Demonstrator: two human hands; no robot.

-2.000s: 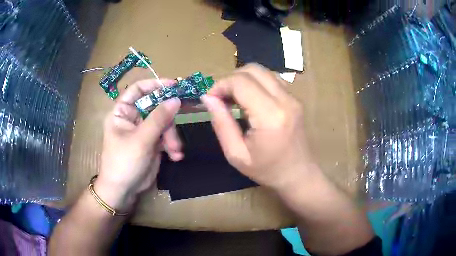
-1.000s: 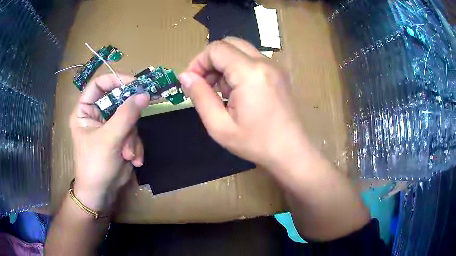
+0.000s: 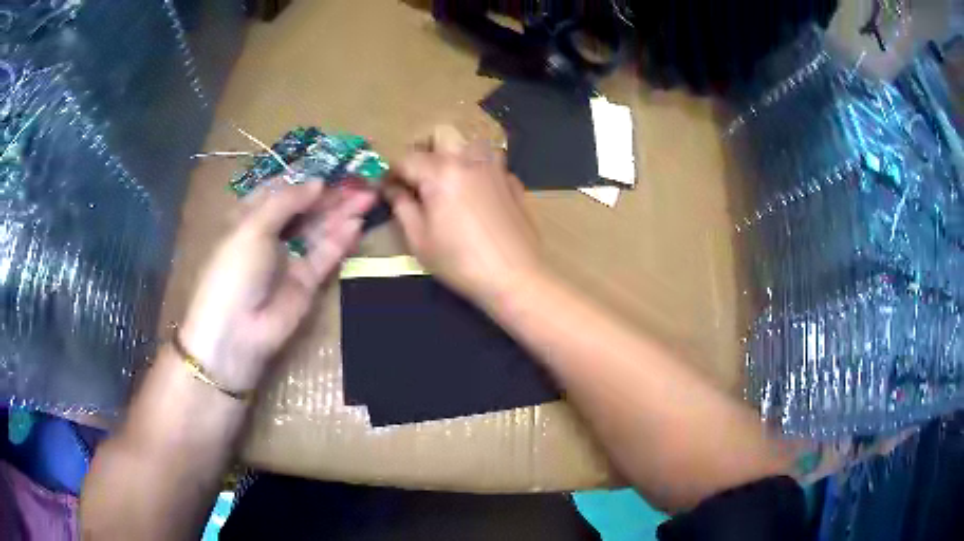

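Green circuit boards (image 3: 317, 153) show blurred and overlapping at the upper left, with thin white wires; I cannot tell them apart. My left hand (image 3: 259, 264) is just below them, fingers bent and blurred. A bit of green shows under its fingers, but its grip is unclear. My right hand (image 3: 460, 206) is to the right, its fingertips close together beside the boards' right end. A small dark piece (image 3: 376, 213) shows between the hands; I cannot tell which holds it. A flat black sheet (image 3: 439, 343) with a pale yellow strip (image 3: 381, 267) along its top lies below.
More black sheets (image 3: 550, 137) and a white backing piece (image 3: 613, 143) lie on the brown cardboard (image 3: 677, 264) at the upper right. A dark heap (image 3: 729, 37) is at the far edge. Clear plastic tray stacks stand left (image 3: 79, 243) and right (image 3: 846, 285).
The board held in my left hand has moved up to the board lying at the upper left. My left fingers have loosened around it. My right hand has moved along beside it. The view has shifted.
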